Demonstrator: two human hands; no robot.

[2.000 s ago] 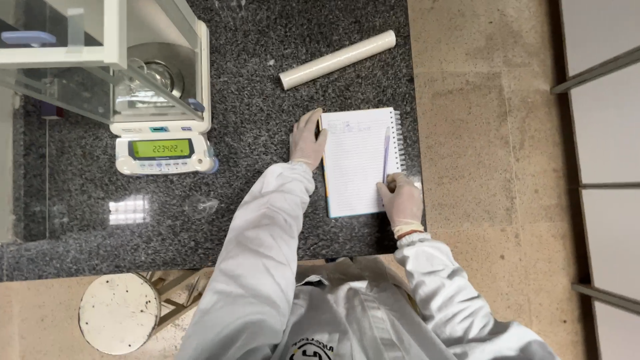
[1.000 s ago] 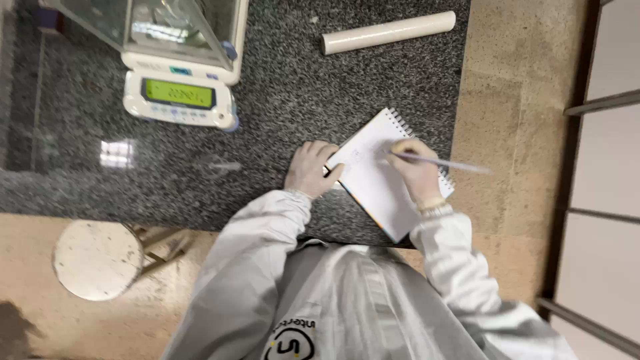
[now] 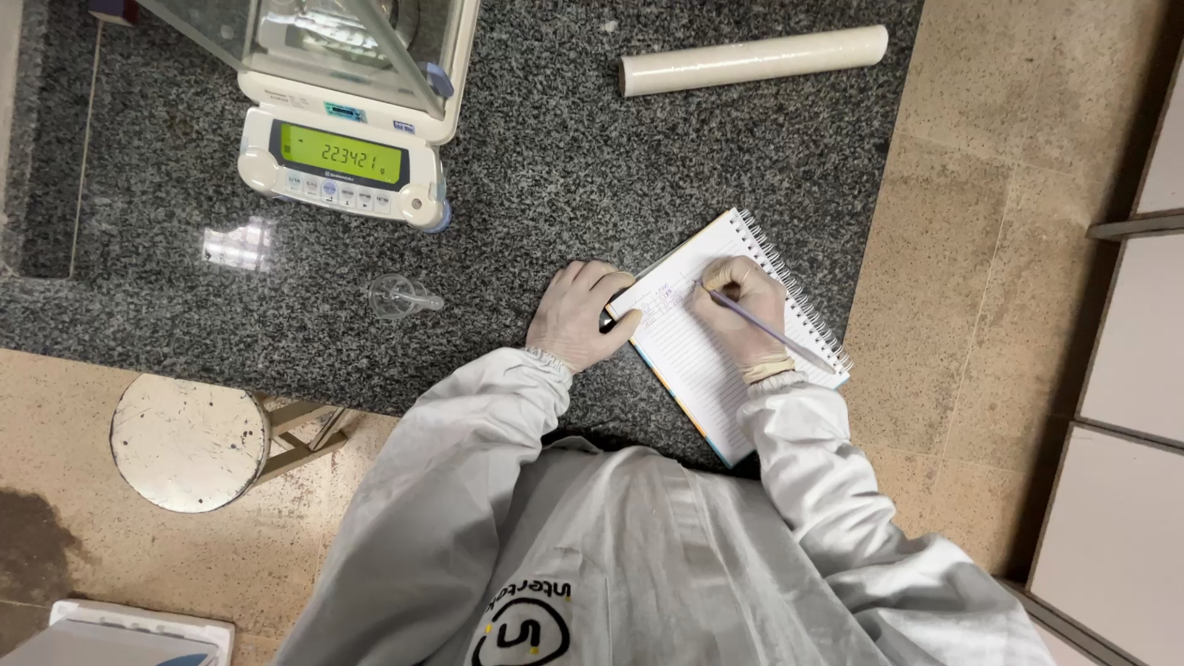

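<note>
My right hand [image 3: 745, 310], in a thin pale glove, holds a slim purple pen [image 3: 777, 335] with its tip on the lined page of a spiral notebook [image 3: 703, 370]. The notebook lies turned at a slant on the granite counter, with handwriting near its upper left part. My left hand [image 3: 583, 314], also gloved, rests palm down at the notebook's left edge, its thumb at the page's edge and a small dark object partly hidden between thumb and fingers. To the left stands a laboratory balance [image 3: 342, 166] with a glass draft shield and a lit green display.
A small clear glass dish with a spatula or rod [image 3: 402, 298] lies left of my left hand. A roll of plastic film [image 3: 754, 60] lies at the back. A worn round stool [image 3: 190, 442] stands below the counter's front edge, and a white box [image 3: 139, 629] at lower left.
The notebook, upright two seconds ago, has been turned to a slant. The pen, earlier along the page near my right hand, is now in writing position. The view has shifted nearer.
</note>
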